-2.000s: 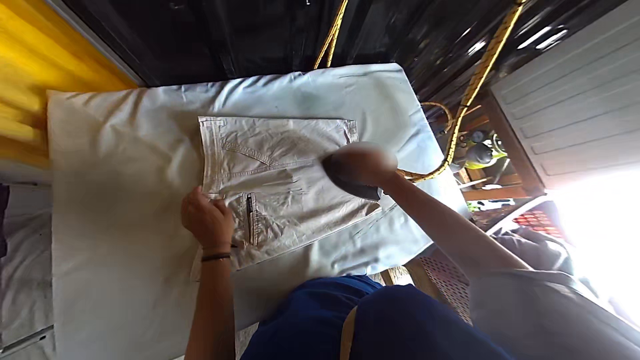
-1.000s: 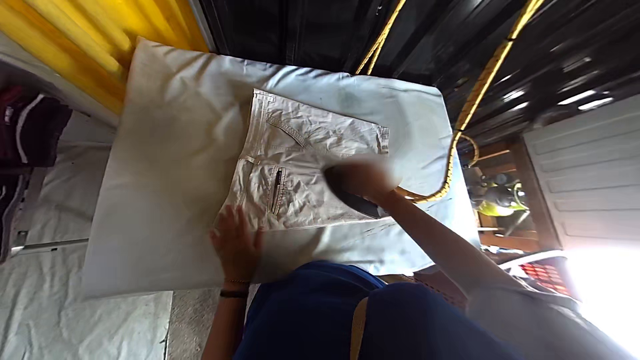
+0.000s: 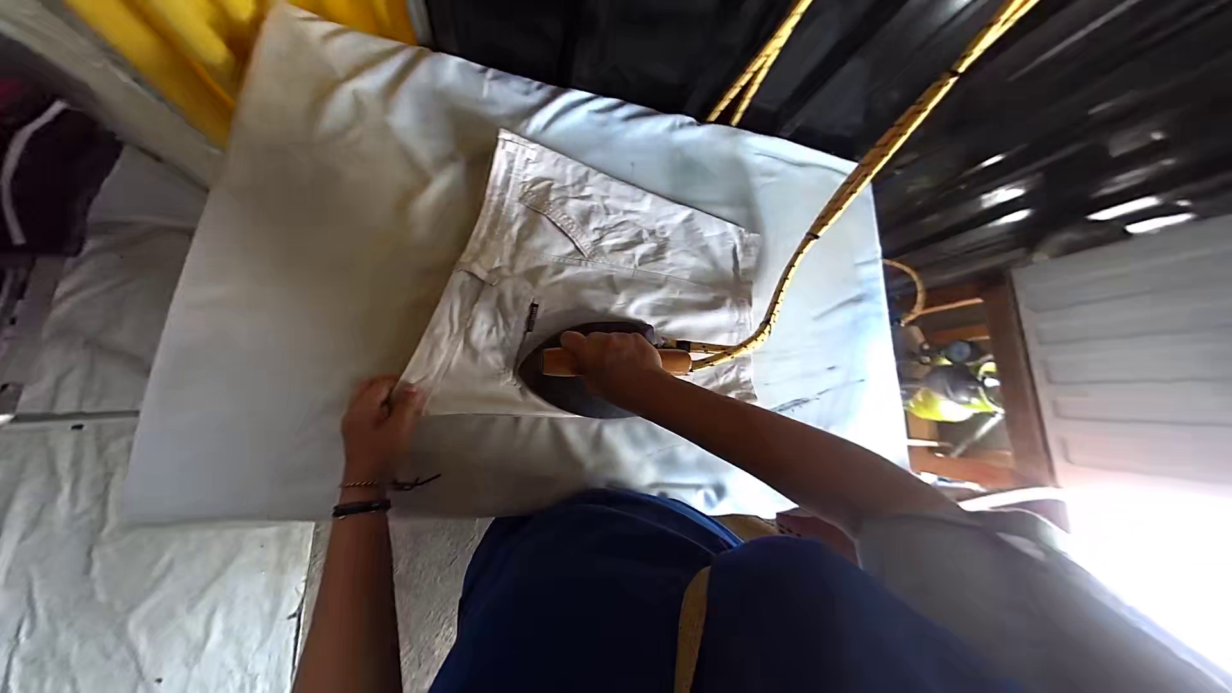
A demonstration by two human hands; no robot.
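Light-coloured shorts lie flat on a padded table covered with pale cloth. My right hand grips the wooden handle of a clothes iron, whose dark body rests on the lower part of the shorts, beside a short dark pocket slit. From the rear of the handle a yellow fabric-covered cord runs up to the right. My left hand, with bracelets at the wrist, pinches the lower left corner of the shorts between thumb and fingers. The iron's soleplate is hidden.
Yellow corrugated sheeting stands behind the table's upper left corner, black corrugated sheeting along its far side. A wooden shelf with assorted items is at the right. Dark clothing lies at the far left, near another pale cloth.
The iron in my right hand has moved across the shorts towards the pocket slit and the near edge. My left hand, spread flat at the corner before, now pinches it.
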